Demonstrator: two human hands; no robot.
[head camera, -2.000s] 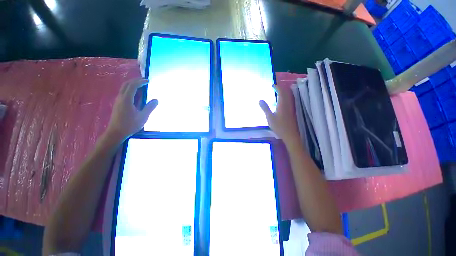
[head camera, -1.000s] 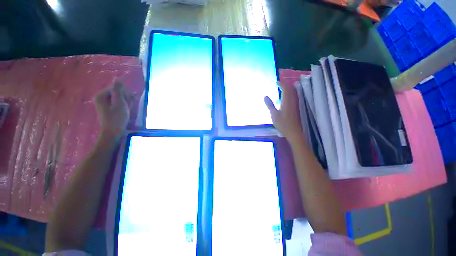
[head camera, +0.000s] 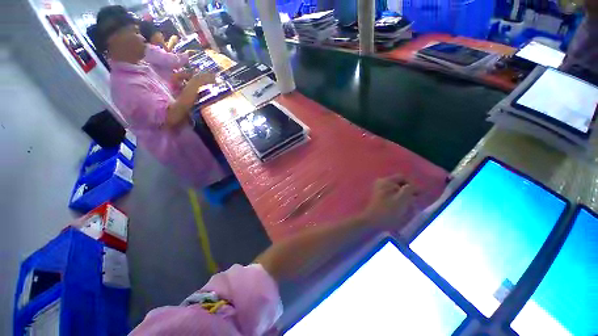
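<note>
A lit tablet (head camera: 488, 230) with a blue and white screen lies at the lower right. A nearer tablet (head camera: 387, 302) shows a white screen, and another tablet (head camera: 564, 282) is cut off by the right edge. My left hand (head camera: 393, 197) is over the pink bench, left of the blue-lit tablet and apart from it. Its fingers look curled but are blurred, and I see nothing held. My right hand is out of the picture.
The pink bench (head camera: 341, 170) bears a small dark tablet stack (head camera: 272, 131). A lit-topped stack (head camera: 557, 98) is on the yellowish board. A green conveyor (head camera: 380, 98) runs beyond. People in pink stand along the bench at left, near blue bins (head camera: 79, 282).
The view has swung left, bringing the bench's left part and people into sight. My right hand and the dark stack at right have left the picture. My left hand remains off the tablets.
</note>
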